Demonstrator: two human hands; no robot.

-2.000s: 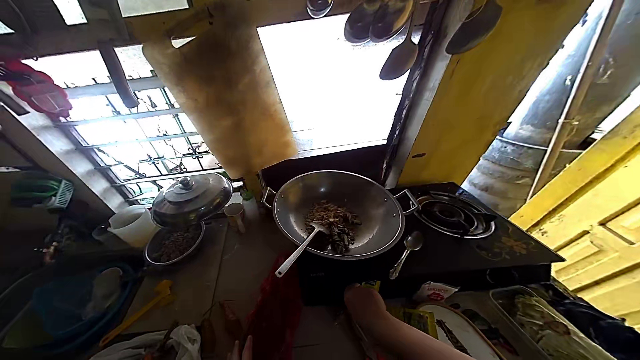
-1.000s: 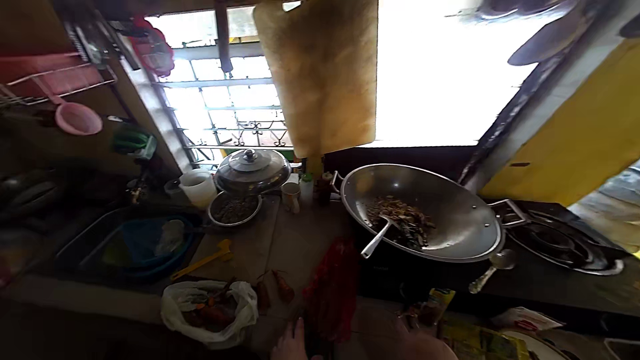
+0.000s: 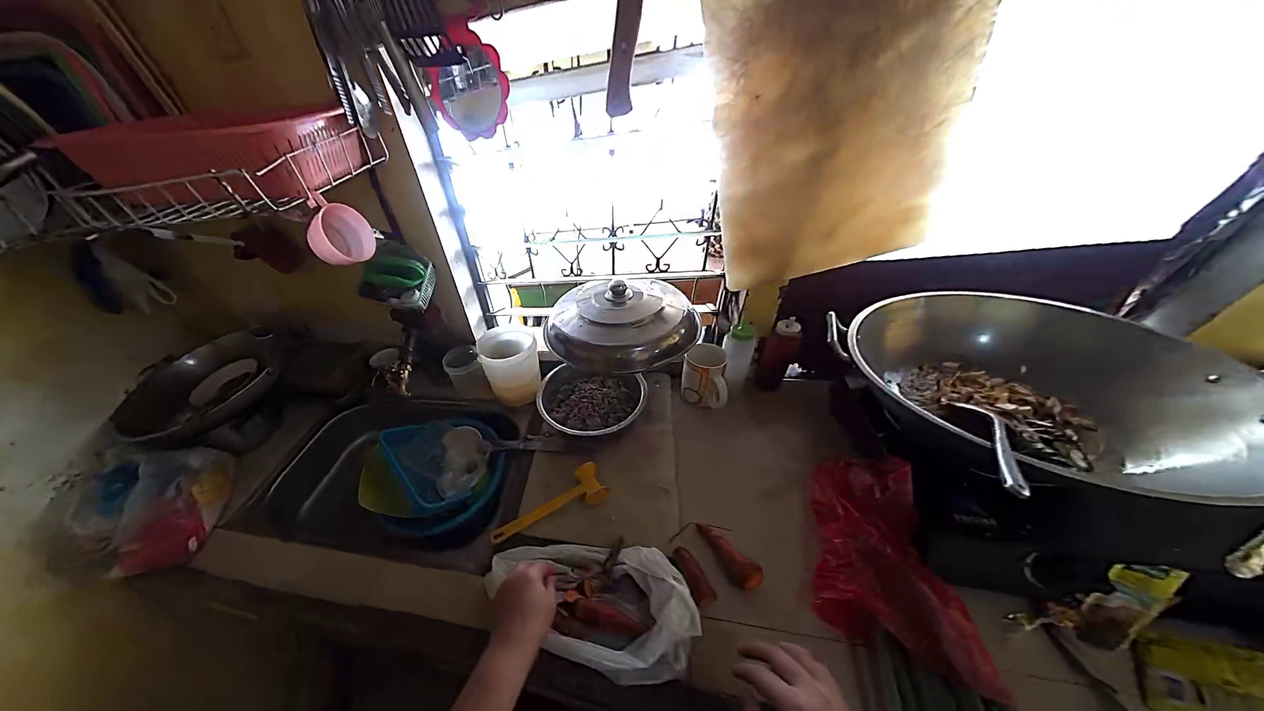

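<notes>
My left hand (image 3: 528, 597) is at the left rim of a white plastic bag (image 3: 671, 617); its fingertips are over the opening, and whether they grip anything is unclear. Inside the bag lie carrots (image 3: 607, 617) and orange scraps. My right hand (image 3: 790, 676) rests low over the counter, right of the bag, fingers apart and holding nothing visible. Two loose carrots (image 3: 733, 558) lie on the tiles beside the bag. A red plastic bag (image 3: 879, 563) is spread out between my right hand and the stove. A large steel wok (image 3: 1136, 395) holds browned sliced food (image 3: 997, 400) and a metal turner (image 3: 1007, 454).
At the left is a sink (image 3: 326, 494) with blue basins (image 3: 444, 523). A yellow mallet (image 3: 553, 504) lies between sink and bag. Behind it stand a bowl of dark minced food (image 3: 592, 403), a domed lid (image 3: 622, 326), a mug (image 3: 704, 375) and bottles (image 3: 739, 351). Opened packets (image 3: 1136, 602) lie front right.
My left hand has moved from the counter right of the white bag to the bag's left rim. My right hand has left the packets near the stove. The view has swung left.
</notes>
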